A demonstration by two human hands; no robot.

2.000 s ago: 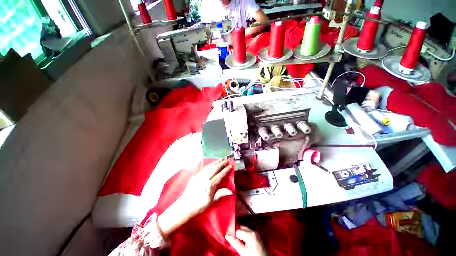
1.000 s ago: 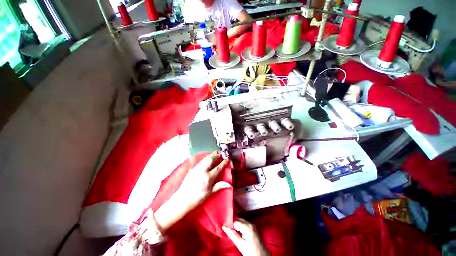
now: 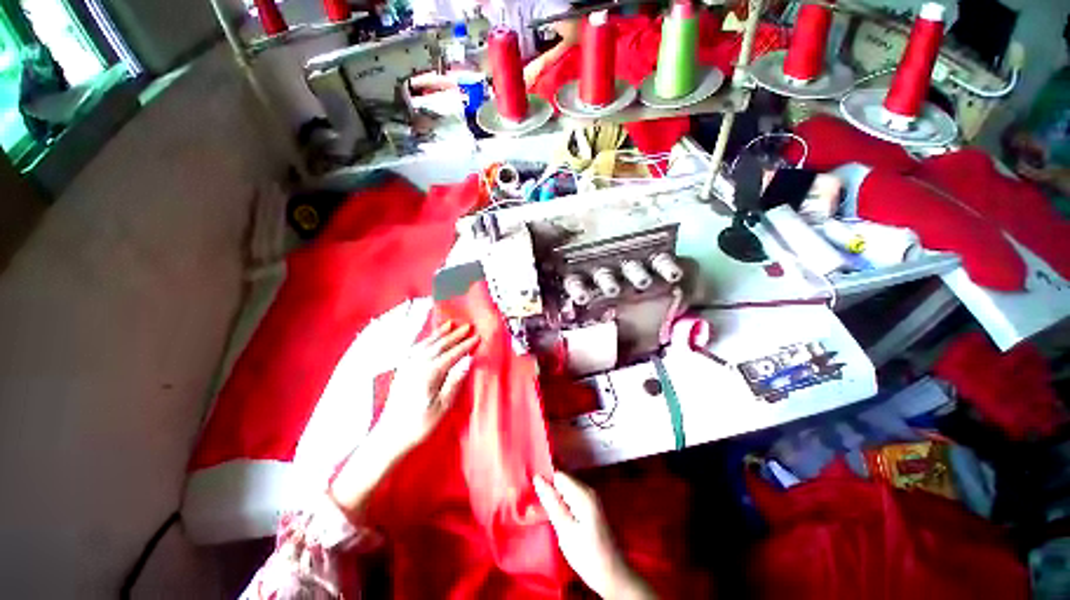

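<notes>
Red cloth (image 3: 505, 410) runs from the overlock machine (image 3: 610, 281) down over the table's front edge. Its upper part lies over the plate left of the needle area. My left hand (image 3: 425, 387) lies flat on the cloth, left of the machine, fingers slightly apart and pointing to the needle area. My right hand (image 3: 577, 527) is lower, at the cloth's right edge, with thumb and fingers pinching it. The machine's presser foot is too small and blurred to make out.
More red cloth (image 3: 340, 305) lies on the table at left, beside the wall. Thread cones (image 3: 596, 65) stand behind the machine. A red-and-white reel (image 3: 692, 333) and green band (image 3: 669, 404) are right of the needle area. Heaped red cloth (image 3: 880, 539) is low right. A person's arm shows behind.
The red cloth has moved up over the plate left of the needle. My left hand has shifted left, away from the needle area. My right hand has risen slightly along the edge. The view has shifted.
</notes>
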